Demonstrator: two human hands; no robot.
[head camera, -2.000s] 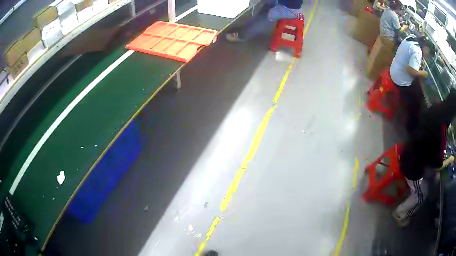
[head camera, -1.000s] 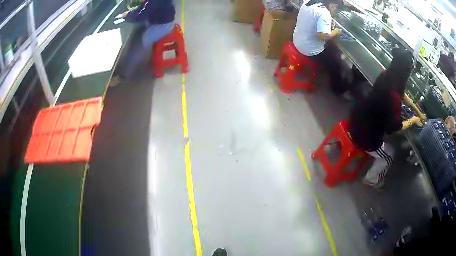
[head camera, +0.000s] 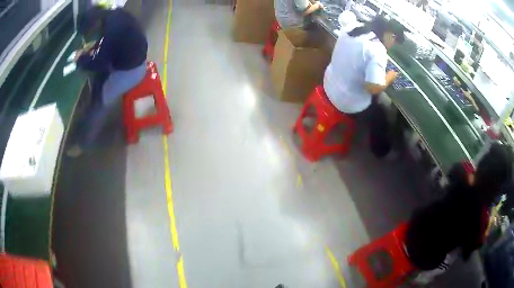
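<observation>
Neither of my hands is in the picture. Nearest in front of me is the grey aisle floor (head camera: 225, 225) with yellow lines. At the lower left, a red-orange ribbed tray (head camera: 25, 271) lies on the green bench (head camera: 27, 222), cut off by the picture's edge. Beyond it a white box (head camera: 32, 147) stands on the same bench. A small dark tip (head camera: 279, 286) shows at the bottom edge, too little of it to name.
A person on a red stool (head camera: 147, 104) sits at the left bench. At the right bench (head camera: 428, 118), several people sit on red stools, the nearest in dark clothing at the lower right (head camera: 445, 225). Open brown cartons (head camera: 301, 73) stand on the floor at the upper middle.
The view has moved forward along the aisle and turned right. The red-orange tray has slid to the lower left corner, and the seated people and cartons appear nearer.
</observation>
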